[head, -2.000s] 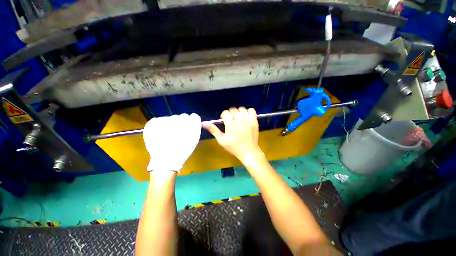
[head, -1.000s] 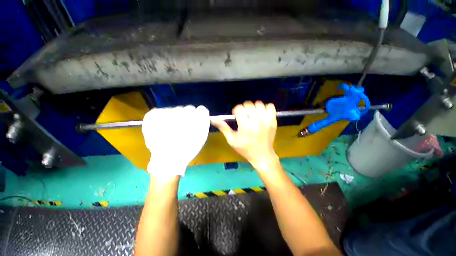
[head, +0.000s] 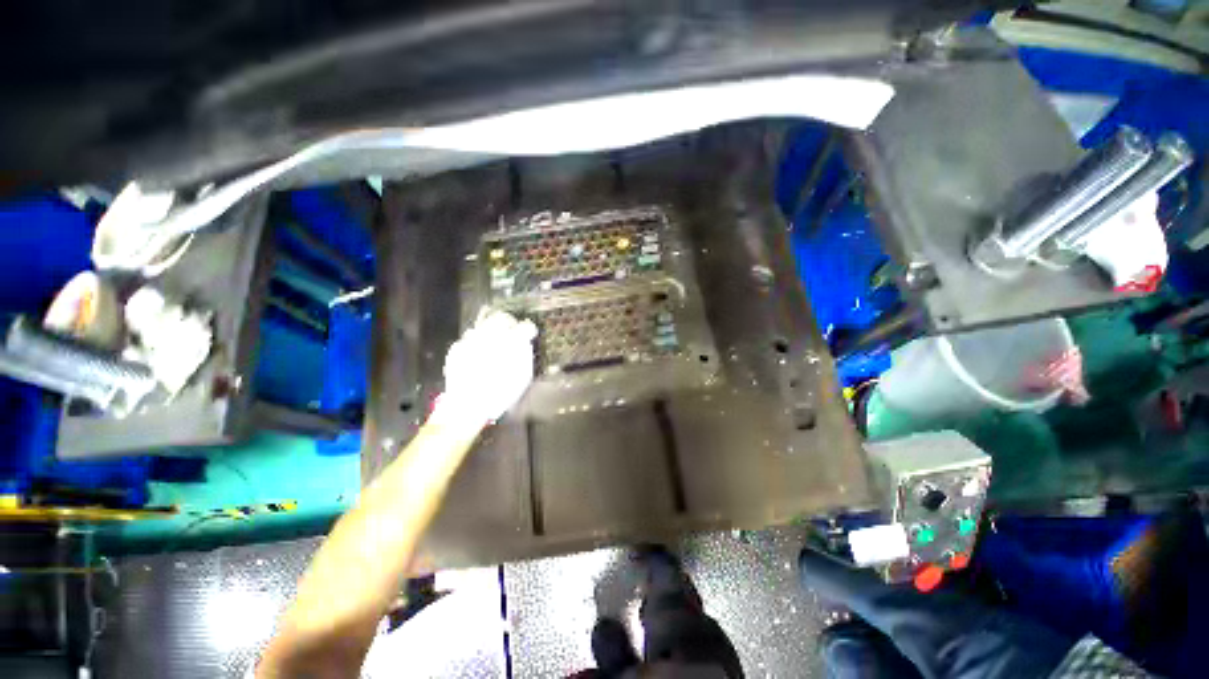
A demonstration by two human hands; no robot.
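The mould is a square metal plate with two blocks of small coloured cavities, lying on the dark steel press bed. My left hand, in a white glove, is at the mould's left side, its fingertips beside the lower block of cavities. Whether it grips anything cannot be told. My right hand is out of the picture. A long white sheet stretches across above the far end of the bed, under the dark upper part of the press.
Side plates with metal cylinders flank the bed; crumpled white material lies on the left one. A control box is at the right front, a pale bucket behind it. Another person's trousered legs show at lower right.
Both hands have left the steel bar. The bed with the mould now shows in front, with my left hand at it. My right hand, the bar and the blue air gun are out of view.
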